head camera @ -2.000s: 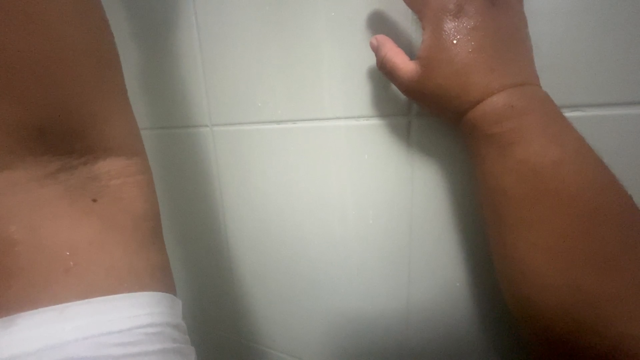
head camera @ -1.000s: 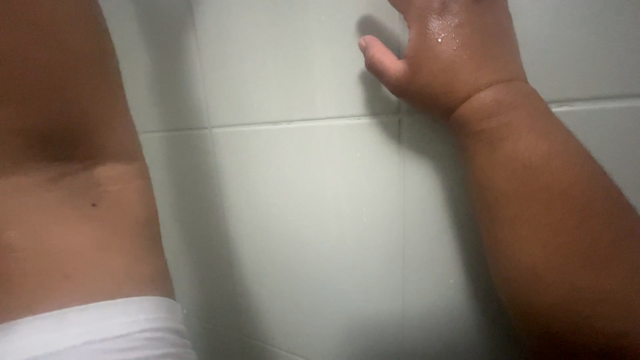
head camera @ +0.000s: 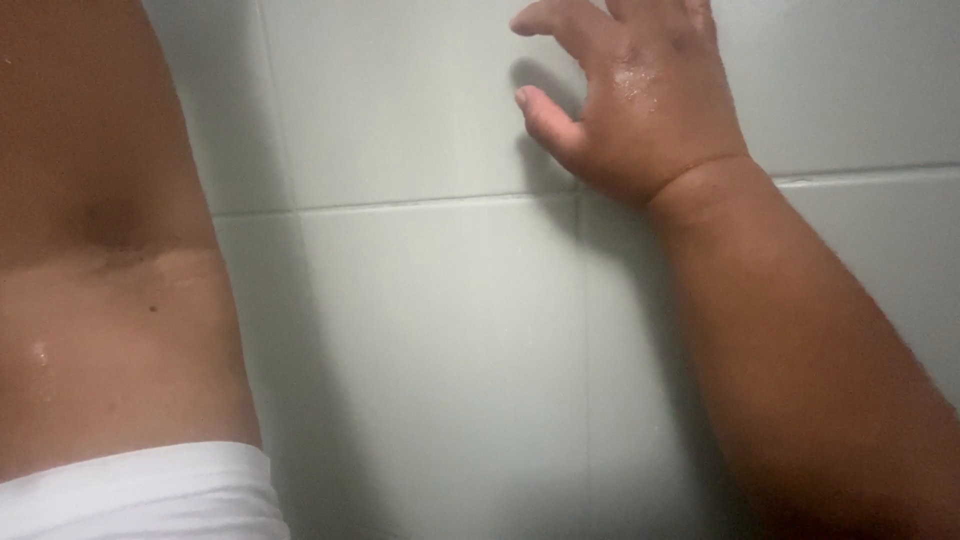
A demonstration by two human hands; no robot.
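My right hand (head camera: pixel 634 101) is at the upper right, its back towards the camera and its skin wet. The thumb and forefinger stand apart and point left; the tips of the other fingers are cut off by the top edge or hidden. Nothing is seen in the hand. It is close to a wall of pale tiles (head camera: pixel 442 315) and casts a shadow there; whether it touches the tiles I cannot tell. My left hand is out of view.
Along the left edge is part of a bare body (head camera: pixel 112 360), with drops of water on the skin. White cloth (head camera: pixel 150 491) wraps it at the bottom left. Whose body it is cannot be told. Thin joints divide the wall tiles.
My right hand has come a little lower and further left in the view, and more of its forefinger shows now. The bare body and white cloth have hardly moved.
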